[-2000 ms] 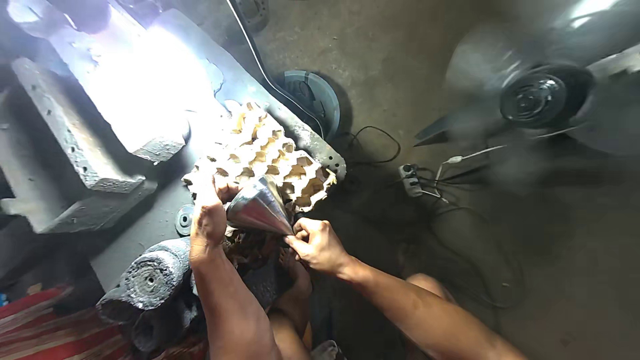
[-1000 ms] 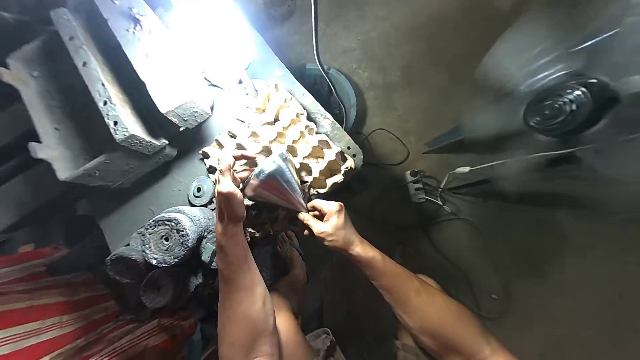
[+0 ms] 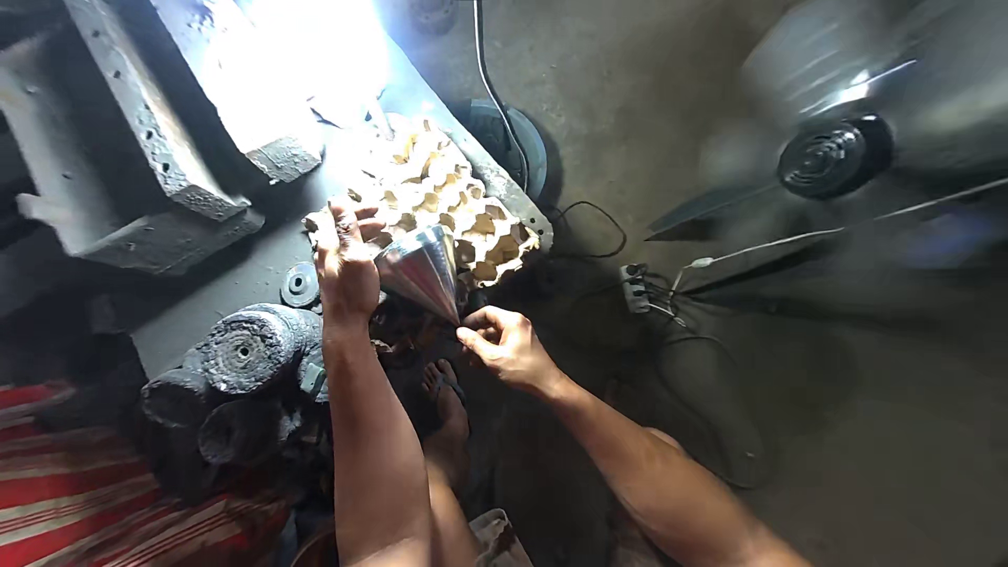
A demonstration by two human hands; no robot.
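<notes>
A shiny metal cone (image 3: 421,268) is held between my two hands, its wide end toward the upper left and its point toward the lower right. My left hand (image 3: 350,256) is at the wide end, with its palm and thumb side against the rim and some fingers spread over the cardboard egg tray (image 3: 441,189). With thumb and forefinger, my right hand (image 3: 500,342) pinches the tip of the cone. Behind the cone, the egg tray lies on the grey metal bench, under a very bright light that washes out its upper part.
Heavy grey metal beams (image 3: 157,134) stand at upper left. A round disc (image 3: 300,284) and dark, crusted rolls (image 3: 244,350) are at the bench's near edge. A fan (image 3: 835,153) with blurred blades is at upper right, near a power strip (image 3: 635,288) and cables on the floor. Red striped fabric (image 3: 71,480) is lower left.
Both hands stay at the cone, the left at its wide end and the right at its tip. The view has shifted somewhat.
</notes>
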